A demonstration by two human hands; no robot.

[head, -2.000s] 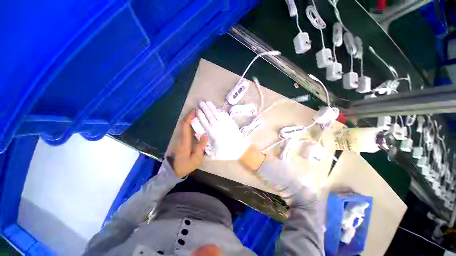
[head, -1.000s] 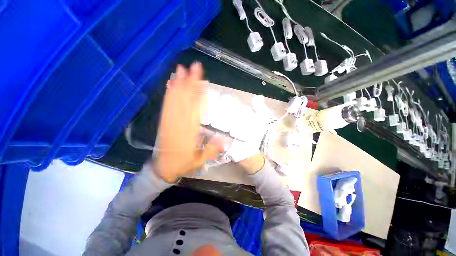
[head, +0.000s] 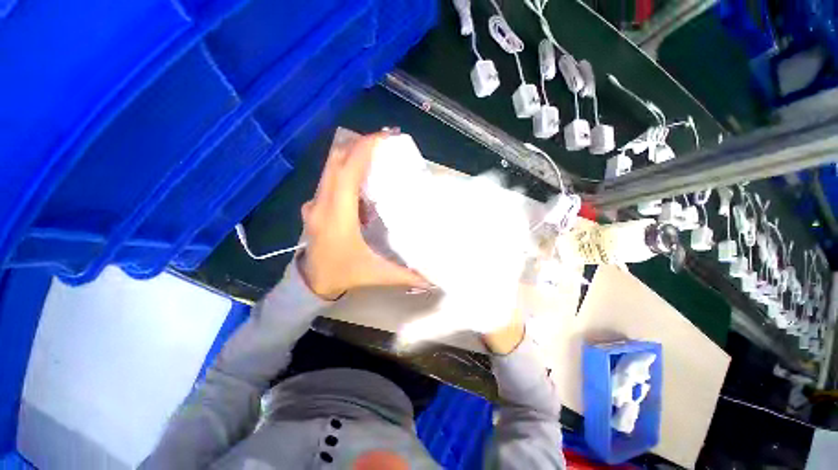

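Observation:
My left hand (head: 342,225), bare, is curled around the left side of a glaring white bundle over the cardboard mat (head: 377,305). A thin white cord (head: 266,254) sticks out to the left of this hand, so the bundle looks like corded white adapters. My right hand (head: 459,248), in a white glove, is against the bundle from the right. Glare washes out the glove, its fingers and most of what lies between the hands. A white adapter (head: 562,209) lies on the mat right of the glove.
A pale yellowish bottle (head: 625,241) lies at the mat's right. A small blue bin (head: 597,399) with white items is at lower right. Large blue crates (head: 175,138) stand at left. A dark green conveyor (head: 634,101) carries corded adapters behind a metal rail. Part of a red bin shows below.
My hands were together low on the mat, then my left hand was raised and blurred with fingers extended. Now it is curled around the white bundle, and the glare is larger.

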